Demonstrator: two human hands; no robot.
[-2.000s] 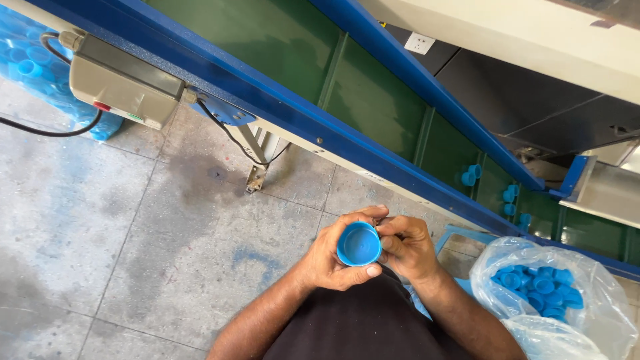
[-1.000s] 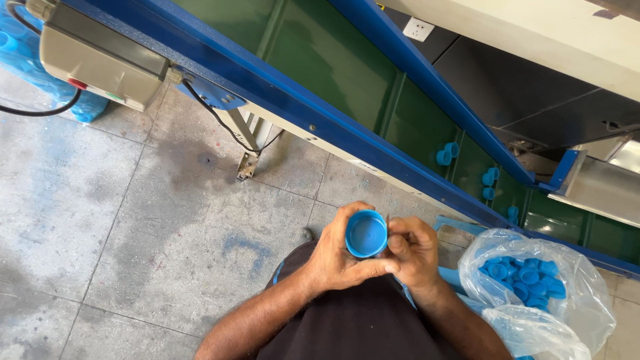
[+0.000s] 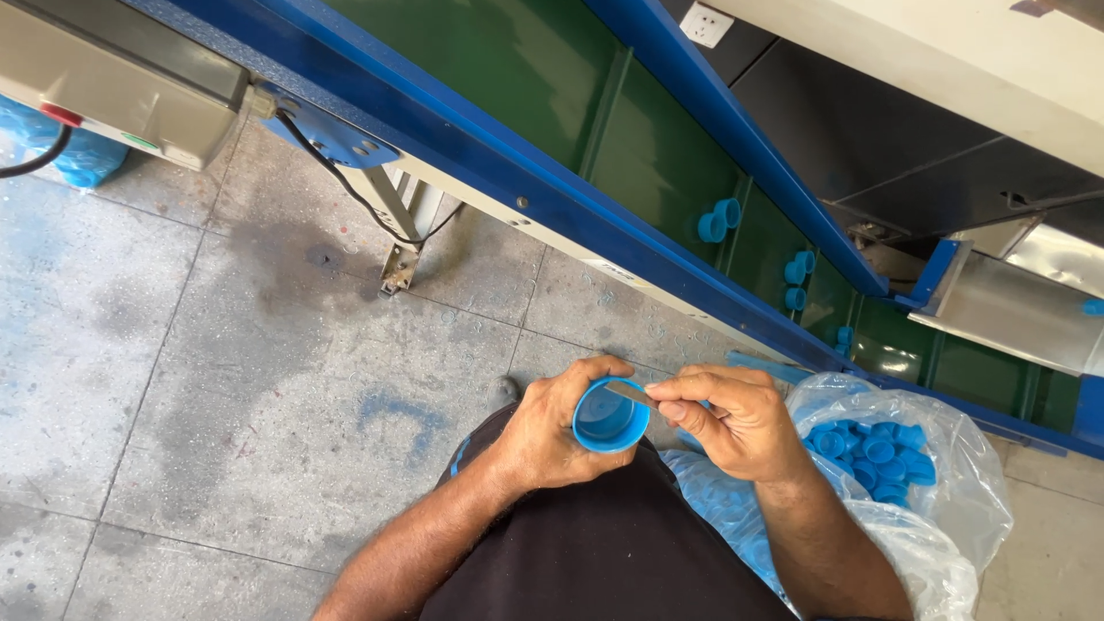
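Observation:
A round blue plastic cup (image 3: 606, 423) is held by my left hand (image 3: 552, 423), its open mouth facing up toward me. Between the thumb and fingers of my right hand (image 3: 729, 418) is a thin flat blade (image 3: 630, 395), lying across the upper right of the cup's rim. A clear plastic bag (image 3: 966, 457) with several small blue plastic caps (image 3: 880, 450) stands just right of my right hand. More blue caps (image 3: 712, 228) lie on the green cleated conveyor belt (image 3: 664, 164) in front of me.
The conveyor's blue side rail (image 3: 517, 190) runs diagonally ahead, with a support leg (image 3: 401, 263) and black cable below it. A beige control box (image 3: 129, 86) hangs at the upper left. A metal chute (image 3: 1018, 302) is at the right. Concrete floor (image 3: 259, 414) lies to my left.
The thin blade now shows at the cup's rim, in my right hand, which has moved off the cup's side. Blue caps on the belt have shifted toward the upper left, and the view has moved somewhat.

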